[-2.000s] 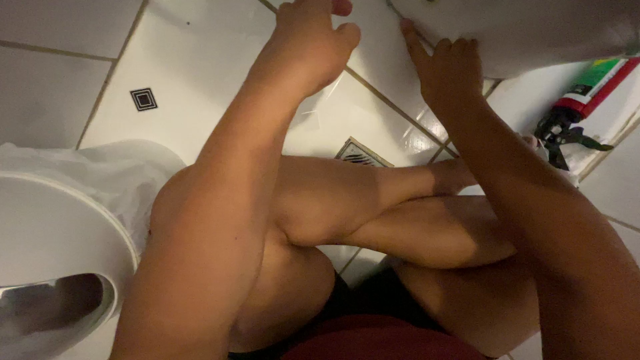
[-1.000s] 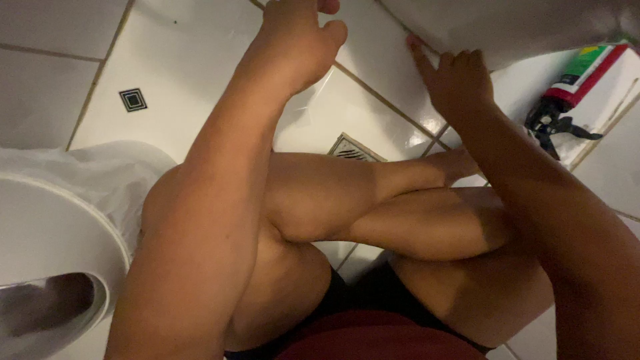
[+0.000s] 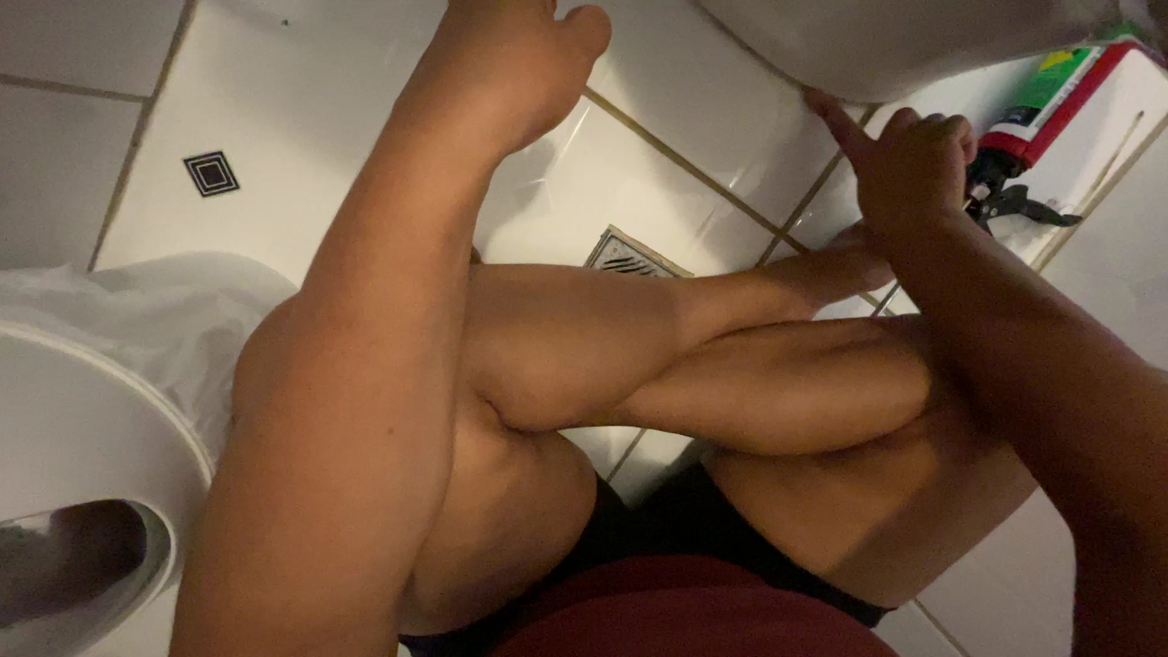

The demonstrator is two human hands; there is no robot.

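My left hand is at the top edge of the head view, partly cut off, with its thumb out to the right; whether it holds anything is not visible. Farther right, my right hand stretches its index finger to the lower edge of a white curved fixture, where it meets the tiled floor. The other fingers of that hand are curled, and I see nothing in them. Just beyond the right hand, a caulking gun with a red frame and black handle lies on the tiles, loaded with a green sealant cartridge.
A metal floor drain lies beyond my crossed legs. On the left stands a white bin with an oval opening, beside a translucent plastic bag. The white floor tiles have brownish grout lines, and one bears a dark diamond pattern.
My right index finger has shifted along the fixture's lower edge, toward the right. My left hand stays near the top edge of the view.
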